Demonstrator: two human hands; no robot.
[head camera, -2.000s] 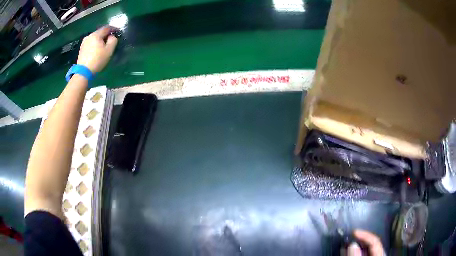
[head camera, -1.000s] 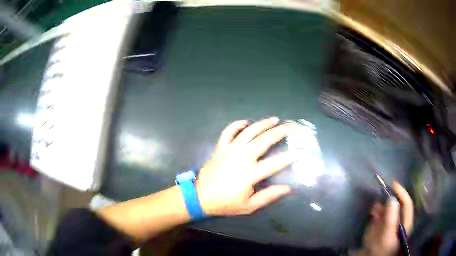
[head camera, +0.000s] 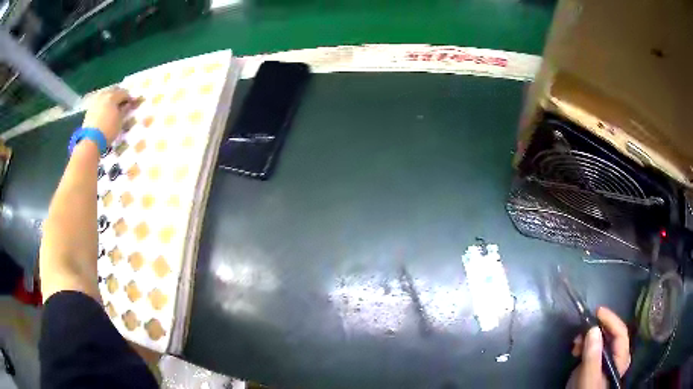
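My left hand (head camera: 109, 112) is at the upper left over the white component tray (head camera: 176, 169), fingertips at a cutout near its far left part; whether it pinches a part cannot be told. Several small black parts (head camera: 115, 172) sit in the left cutouts. My right hand (head camera: 600, 351) is at the lower right and holds the soldering iron (head camera: 605, 357), tip pointing up and left. A pale, glaring circuit board (head camera: 488, 286) lies on the dark green mat left of the iron, with a thin dark lead wire along its right side ending in a small pale tip.
A black smartphone (head camera: 267, 118) lies right of the tray. A black extractor fan (head camera: 593, 176) stands under a cardboard hood (head camera: 623, 83), with a dark mesh (head camera: 558, 220) before it. A round tip-cleaning pot (head camera: 660, 307) is at the right. A green conveyor (head camera: 365, 23) runs behind a white strip.
My left hand has moved from beside the board to the tray at the upper left. The board now lies uncovered. My right hand still holds the iron at the lower right. The view has shifted.
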